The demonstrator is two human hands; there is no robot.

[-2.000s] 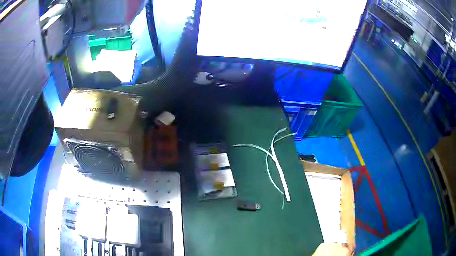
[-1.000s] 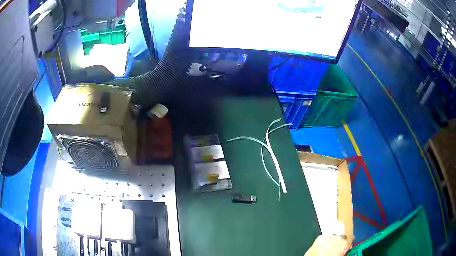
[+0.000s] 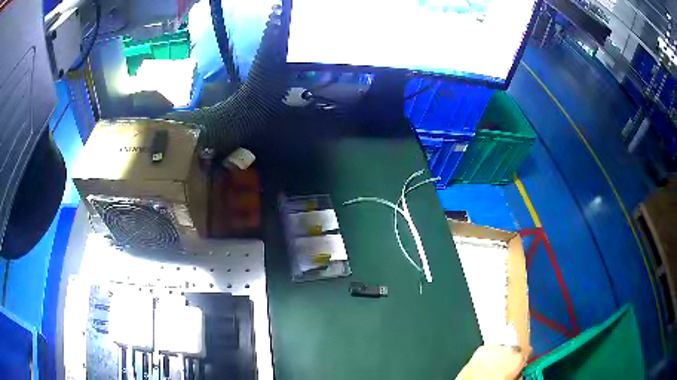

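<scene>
Paired white power adapters glare in a dark holding fixture on the silver perforated plate at lower left. White cables run down from them to the bottom edge. My right hand is at the bottom edge, at the near end of an open tan carton with a white inside. Only part of the hand shows; its fingers are too blurred and cut off to tell whether it holds anything. My left hand is out of the picture.
Green mat bears a clear sample case, a black USB drive and thin white cables. Fan box, reddish-brown block and ribbed hose stand behind. Monitor is at the back; green crate at lower right.
The view has shifted slightly, so the bench things sit a little higher than two seconds ago. A little more of my right hand shows by the carton. The adapters stay in the fixture.
</scene>
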